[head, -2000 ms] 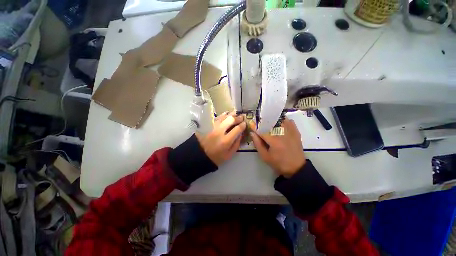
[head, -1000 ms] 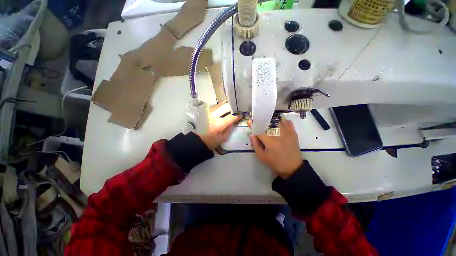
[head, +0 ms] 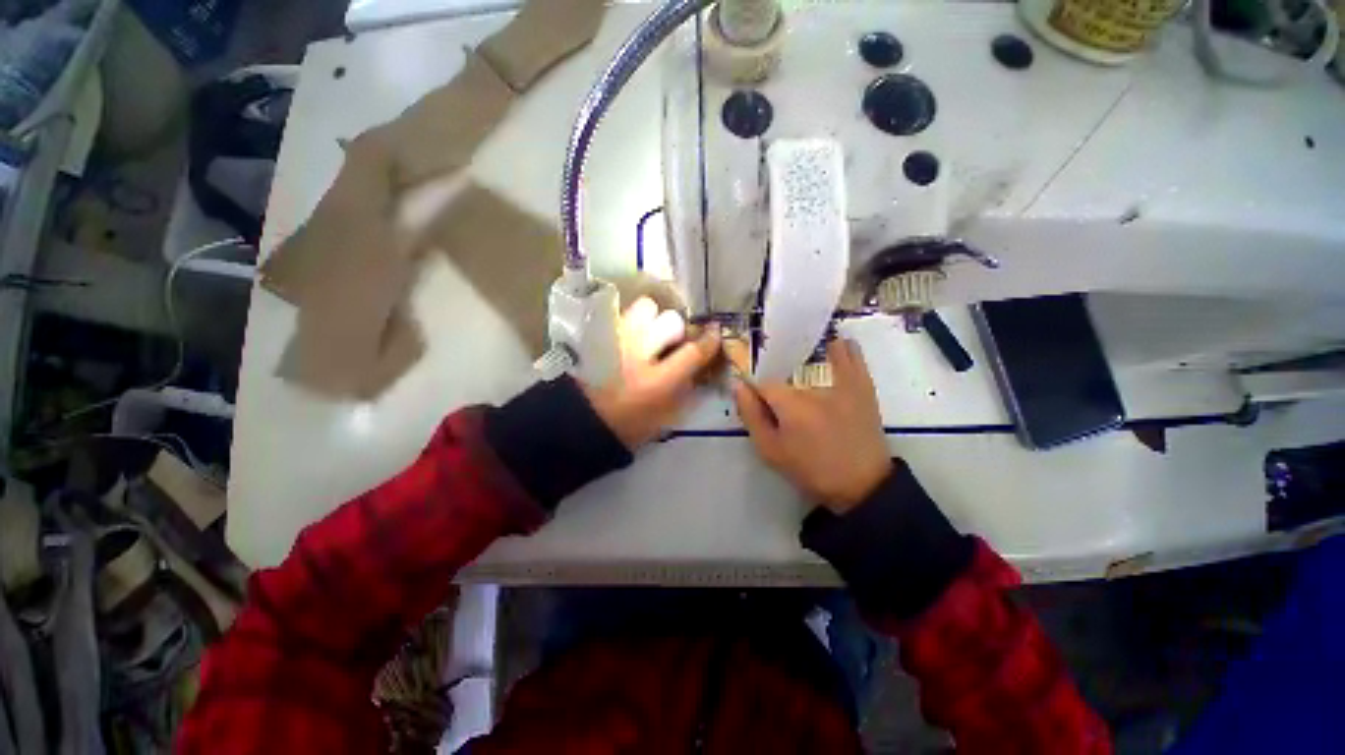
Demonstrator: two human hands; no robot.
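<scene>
My left hand (head: 649, 381) and my right hand (head: 820, 428) meet at the needle area of the white sewing machine (head: 1003, 177). A small bit of brown fabric (head: 724, 372) shows between my fingertips; both hands seem to hold it. The white upright bar (head: 807, 251) hides part of my right fingers and the needle. The chain of brown pieces (head: 347, 244) lies left of the machine and runs to the back edge. Its near part is blurred and reaches toward my left hand, partly behind the lamp head.
The gooseneck lamp (head: 584, 313) stands left of the needle. A black smartphone (head: 1052, 372) and a small black bar (head: 947, 341) lie right of my right hand. A labelled jar (head: 1099, 21) stands on the machine. A blue surface (head: 1269, 649) shows at lower right.
The nearer chain pieces have shifted and spread toward the lamp, now blurred. My left hand has moved slightly up, close to the right fingertips. The whole view has shifted slightly.
</scene>
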